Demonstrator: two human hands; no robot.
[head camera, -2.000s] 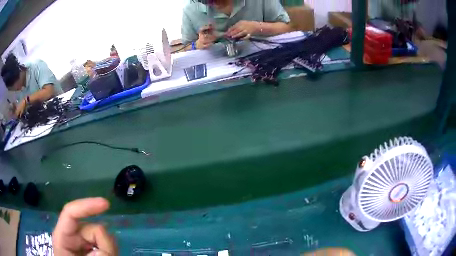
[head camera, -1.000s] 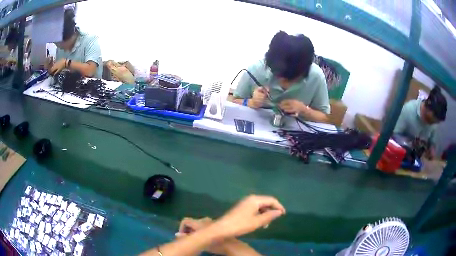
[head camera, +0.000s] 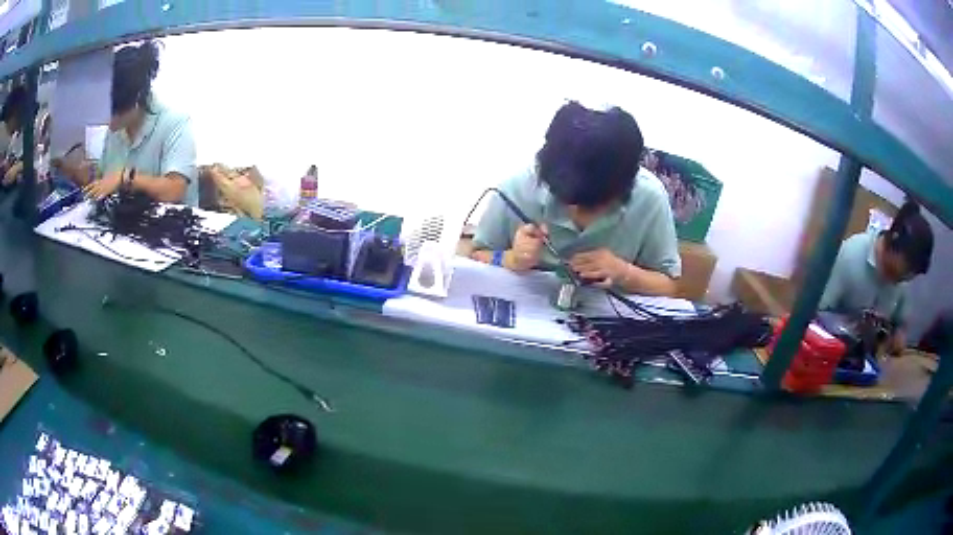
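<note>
Neither of my hands is in the picture. A round black housing (head camera: 284, 443) lies on the green conveyor belt (head camera: 418, 439) in front of me, with a small white-yellow piece inside. A batch of small white cells (head camera: 78, 489) is spread on a sheet at the lower left. A thin black cable assembly (head camera: 235, 348) lies along the belt, its metallic end near the housing. More black housings (head camera: 61, 350) sit on the belt at the far left.
A green metal frame crosses overhead, with a post (head camera: 820, 282) at right. Opposite, a person holds a pen-like tool beside a black cable bundle (head camera: 669, 340); others sit left and right. A blue tray (head camera: 324, 284) holds black boxes. A white fan (head camera: 803, 519) shows at the bottom edge.
Both hands, seen over the near bench a second ago, have left the picture. The view has tilted up; the housing, cells and fan now appear lower.
</note>
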